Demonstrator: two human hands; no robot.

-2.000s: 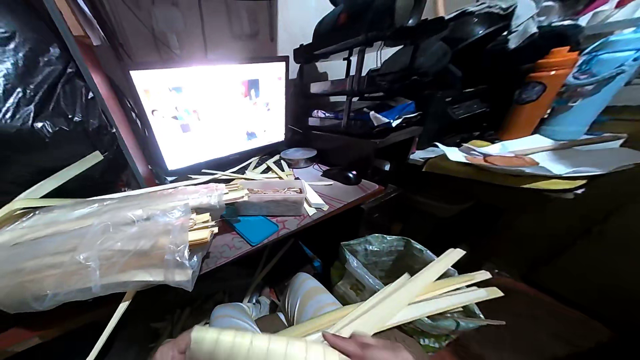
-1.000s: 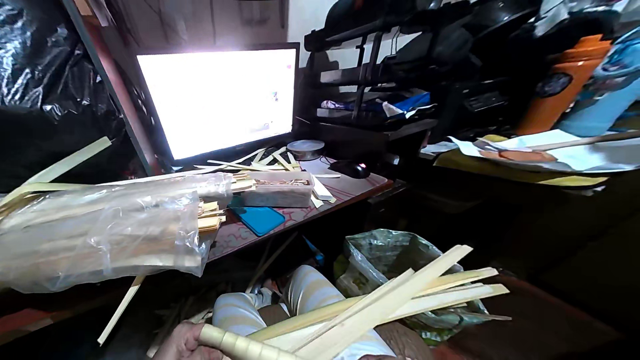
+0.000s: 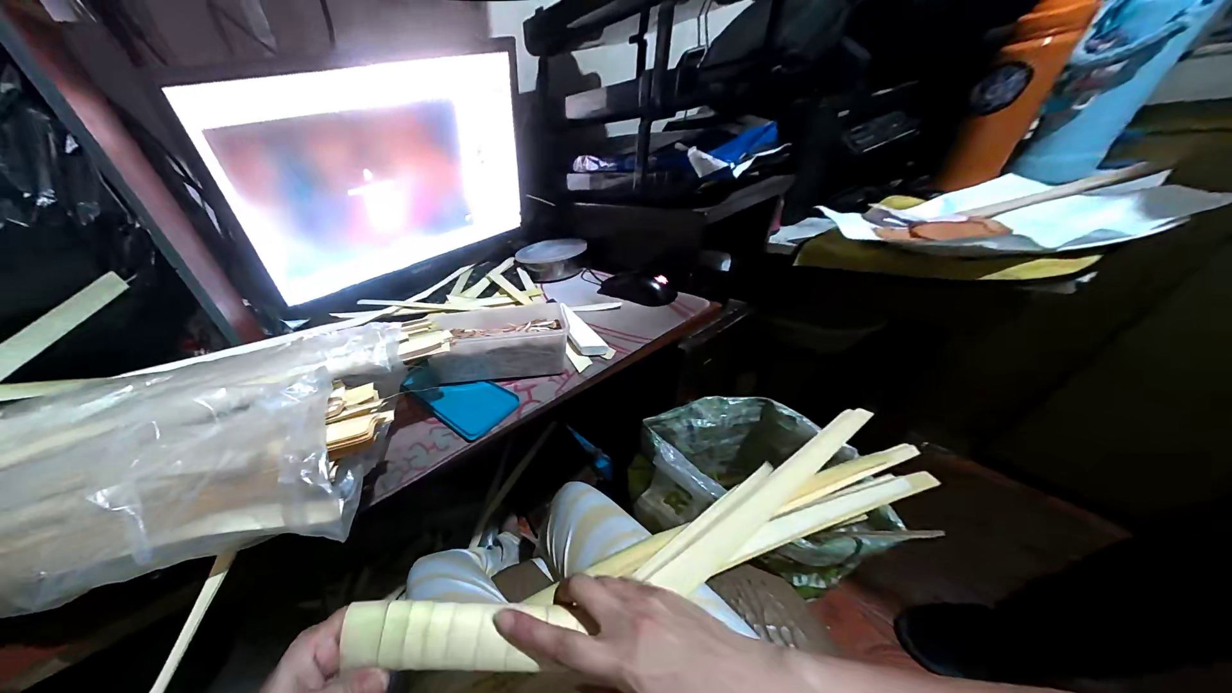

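A roll wrapped in overlapping pale, flat plant-fibre strips (image 3: 443, 635) lies level at the bottom of the view. Its left end is gripped by my left hand (image 3: 322, 659), thumb below and fingers behind. My right hand (image 3: 626, 630) rests over the right part of the roll, with its thumb pressed on the wrapping. Loose long pale strips (image 3: 770, 520) fan out beyond my right hand, above my lap, toward the upper right. The right end of the roll is hidden under my right hand.
Plastic-wrapped strip bundles (image 3: 173, 462) lie at left. On the desk are a small box (image 3: 500, 356), a blue phone-like object (image 3: 467, 404), a mouse (image 3: 640, 287) and a lit monitor (image 3: 356, 183). A plastic-lined bin (image 3: 712, 443) stands beyond my lap; paper (image 3: 1059, 217) lies at right.
The roll is level now, where a second ago it slanted down to the right. My right hand now shows over its right part. The picture on the monitor has changed.
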